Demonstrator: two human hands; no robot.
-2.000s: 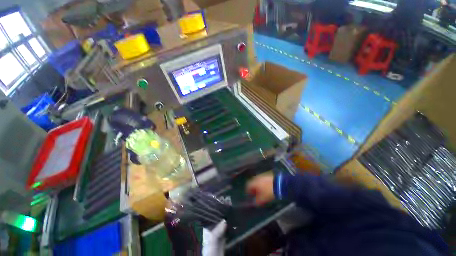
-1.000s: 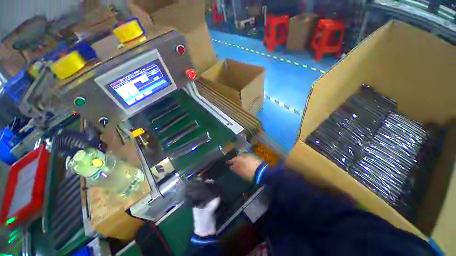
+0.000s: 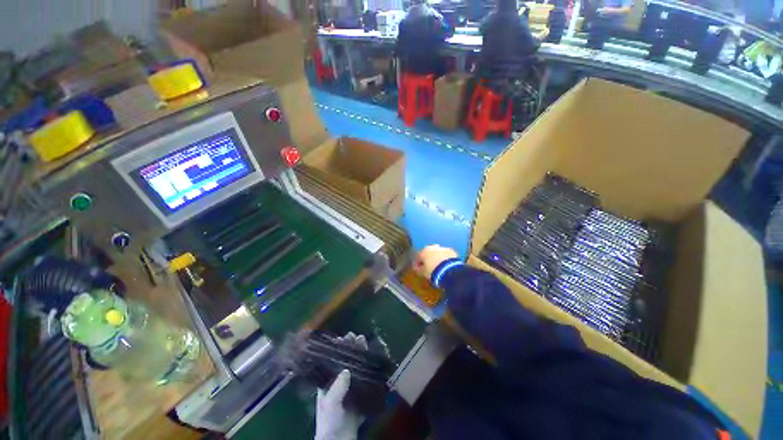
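My left hand (image 3: 340, 404), in a white glove, holds a handful of dark flat pieces (image 3: 335, 361) over the near end of the green belt. The pieces are blurred. My right hand (image 3: 433, 259), bare, is above the right side of the machine near the open carton, its fingers curled; no piece shows in it. Several dark pieces (image 3: 292, 279) lie spaced across the green infeed belt (image 3: 343, 268) below the touchscreen (image 3: 191, 174). The open carton (image 3: 558, 308) on the right holds rows of shiny dark pieces (image 3: 592, 258).
A clear bottle (image 3: 129, 339) with a pale green lid stands on a small brown carton at left, a black ribbed hose (image 3: 56, 277) behind it. Another open carton (image 3: 369, 176) stands behind the rail. Two people sit on red stools (image 3: 415, 97) at a far bench.
The view has turned right, showing more of the large carton. My right hand has moved away from the belt's near end toward the carton. My left hand still holds its handful.
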